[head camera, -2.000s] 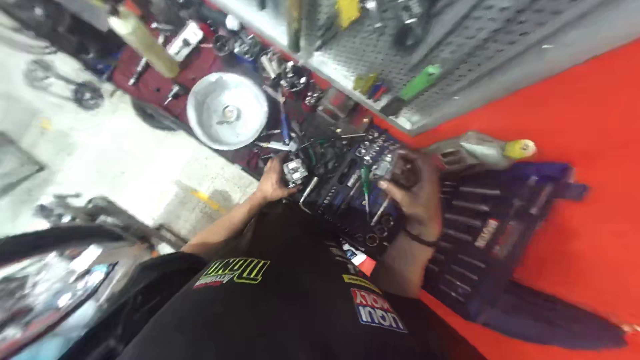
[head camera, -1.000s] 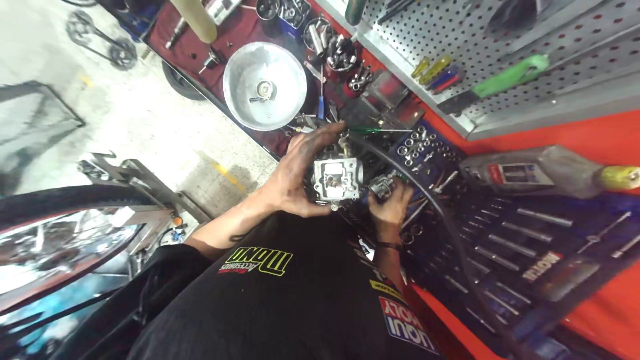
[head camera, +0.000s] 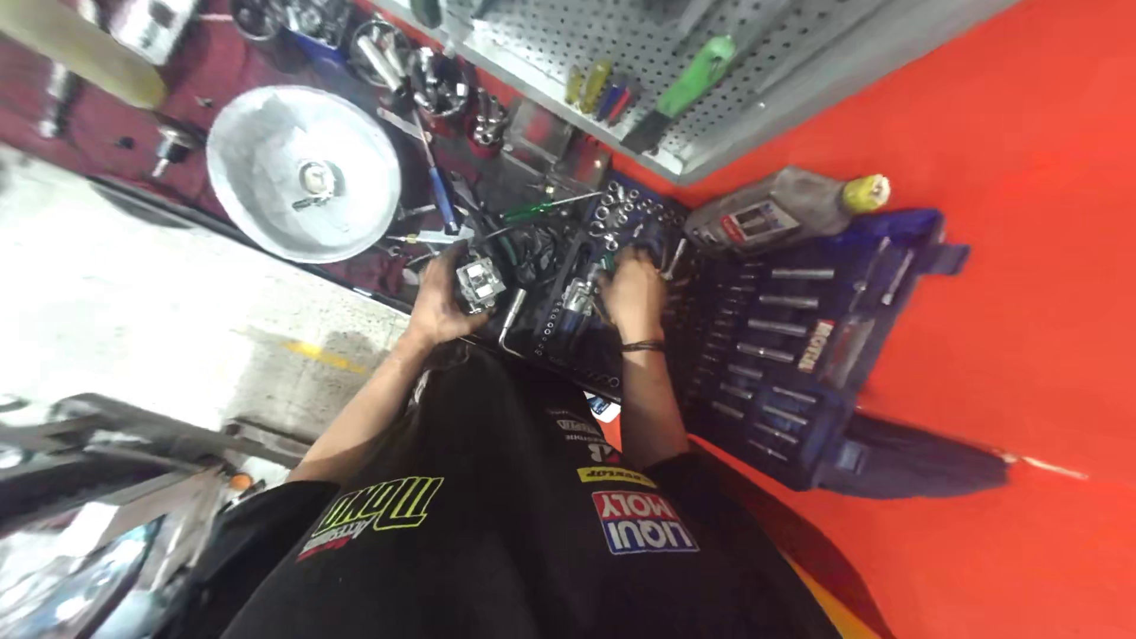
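My left hand (head camera: 444, 300) holds a small silver metal part (head camera: 480, 284), possibly a carburetor body, over the bench's near edge. My right hand (head camera: 634, 288) reaches down into the dark tool case among the tools; its fingertips are partly hidden, so whether they grip something does not show. Beside its fingers a second metal part (head camera: 581, 296) lies in the case. Ring-shaped sockets (head camera: 612, 213) sit at the case's far side. Between the hands lies a chrome angled wrench (head camera: 512, 318), and beyond it a green-handled screwdriver (head camera: 530, 211).
A round metal bowl (head camera: 266, 209) with a small part inside stands on the red cloth at left. A blue-handled screwdriver (head camera: 440, 191) lies beside it. On the right are a grey plastic bottle (head camera: 772, 213) and an unrolled blue tool holder (head camera: 785, 342). A perforated metal panel (head camera: 550, 35) borders the far side.
One second ago both hands were close together, the left holding the silver part up. Now they are farther apart, with my right hand down in the tool case. The view has shifted.
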